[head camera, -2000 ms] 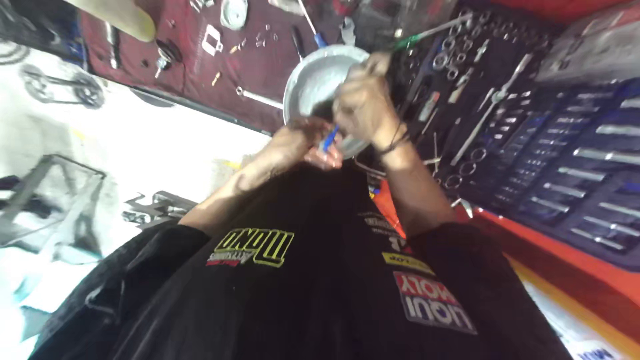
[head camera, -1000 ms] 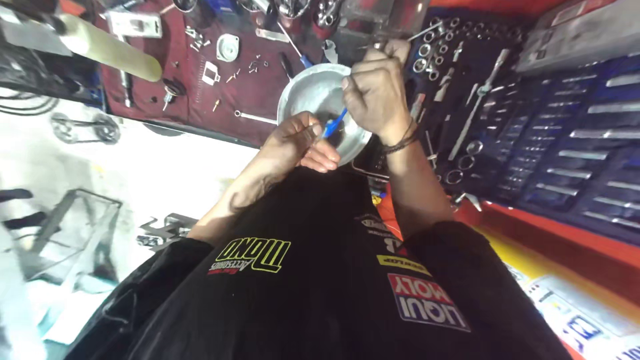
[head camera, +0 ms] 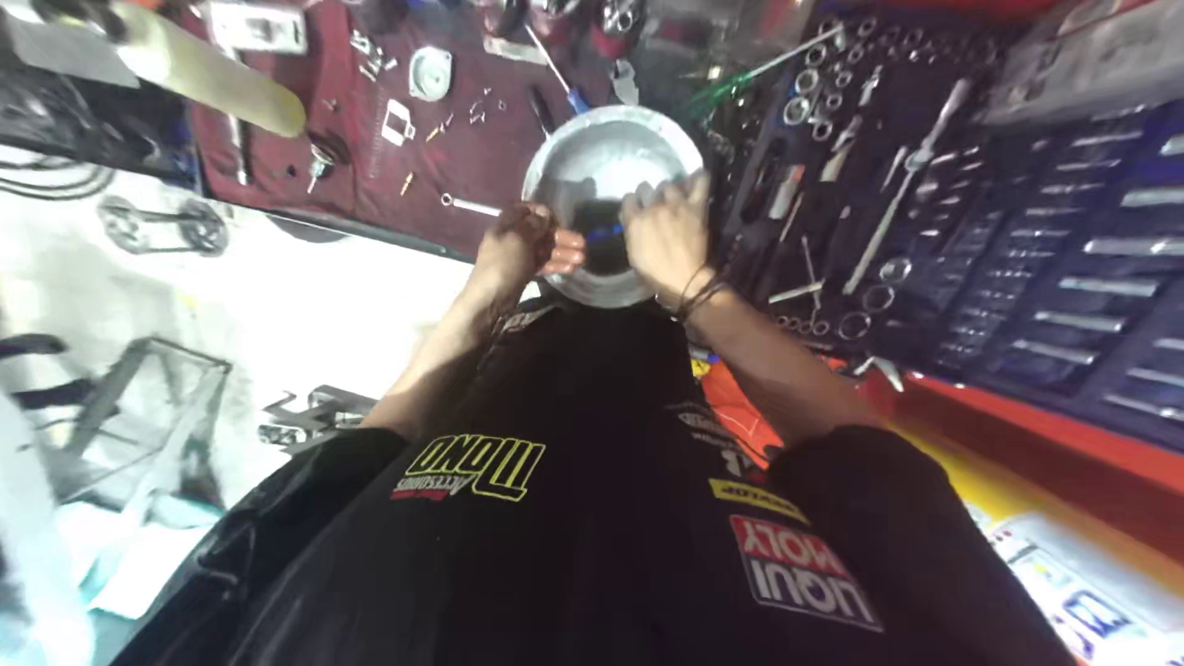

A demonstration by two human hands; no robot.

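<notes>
A round metal bowl stands at the table's near edge, with dark liquid or shadow in its lower part. Over its right side is my right hand, fingers curled around a blue-handled tool that points left across the bowl; its working end is blurred. At the bowl's left rim my left hand is half curled, fingertips toward the tool; whether it holds something small cannot be told. A combination wrench lies left of the bowl, and a blue-handled screwdriver lies behind it.
Small metal parts, a white square gasket-like piece and a round metal cap lie on the dark red mat. A pale yellow bottle lies at upper left. Sockets, ring spanners and a ratchet fill the blue tray at right.
My hands have moved apart; before, the blue tool was between them close to the left fingers. More of the bowl's inside shows now.
</notes>
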